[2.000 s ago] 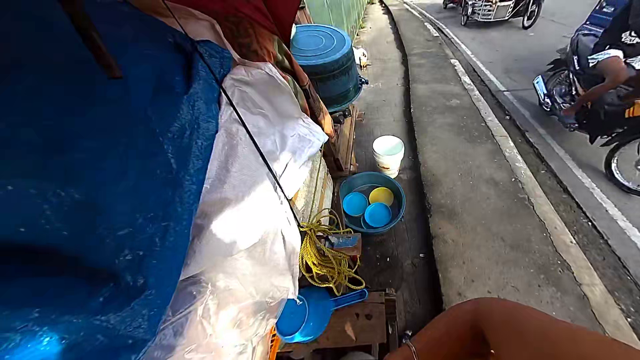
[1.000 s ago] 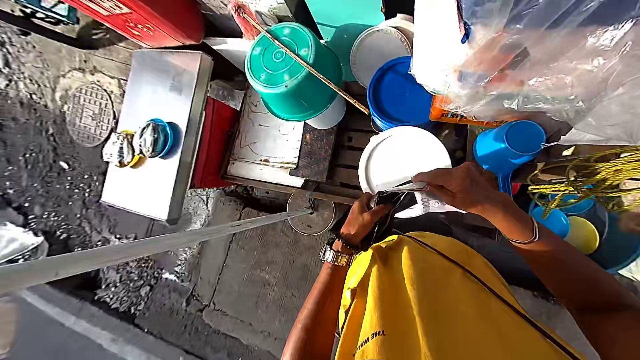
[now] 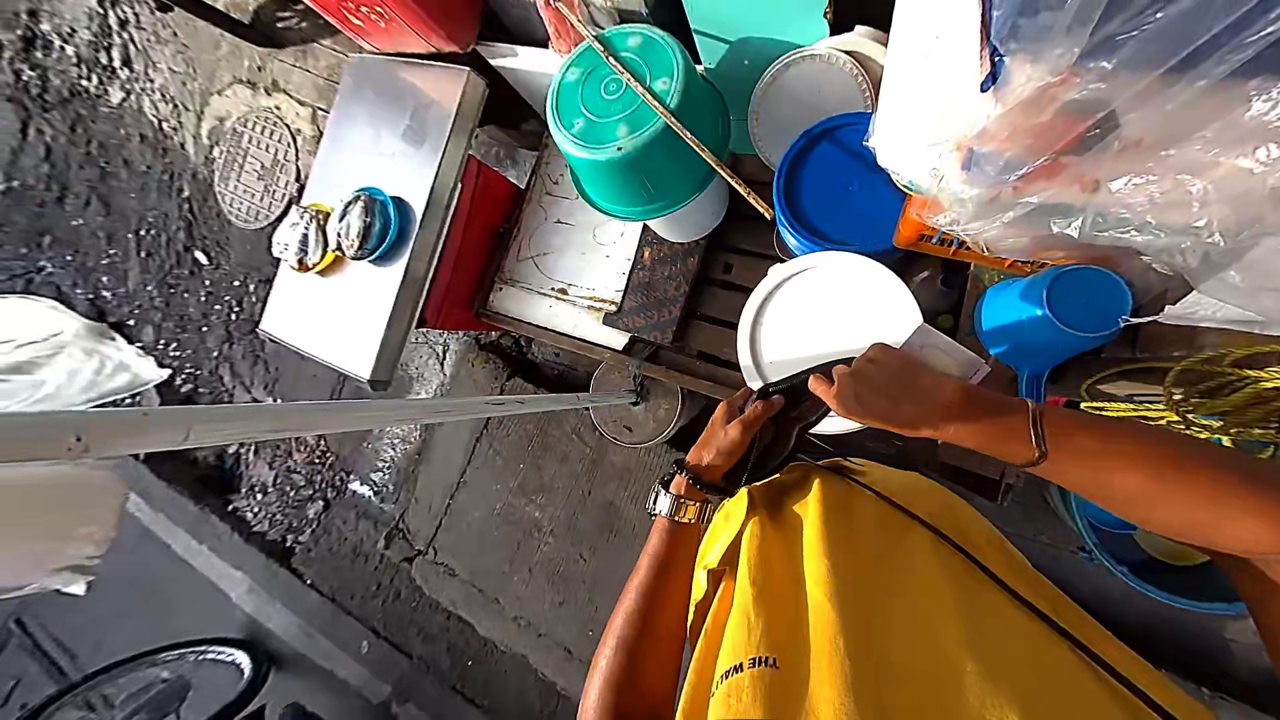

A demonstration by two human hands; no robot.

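A black zippered pouch (image 3: pixel 785 412) is held in front of my yellow shirt, over the edge of a white bucket lid (image 3: pixel 825 315). My left hand (image 3: pixel 728 440), with a metal watch and dark beaded bracelet at the wrist, grips its left side. My right hand (image 3: pixel 885 392), with a thin bracelet at the wrist, has its fingertips closed on the pouch's upper right edge. A pale flat piece (image 3: pixel 945 352) shows behind my right knuckles; whether I hold it is unclear. The pouch's contents are hidden.
A blue dipper (image 3: pixel 1050 310) and yellow rope (image 3: pixel 1210 395) lie right. Beyond the lid stand a blue-lidded bucket (image 3: pixel 840 185) and an upturned green tub (image 3: pixel 635 125). Left, a metal-topped table (image 3: pixel 370 150) bears fish in small bowls. A long pole (image 3: pixel 330 425) crosses the left side.
The view has swung from the roadside kerb to the stall and my hands. Since one second ago, my hands remain at the pouch; the pale piece shows less plainly between them.
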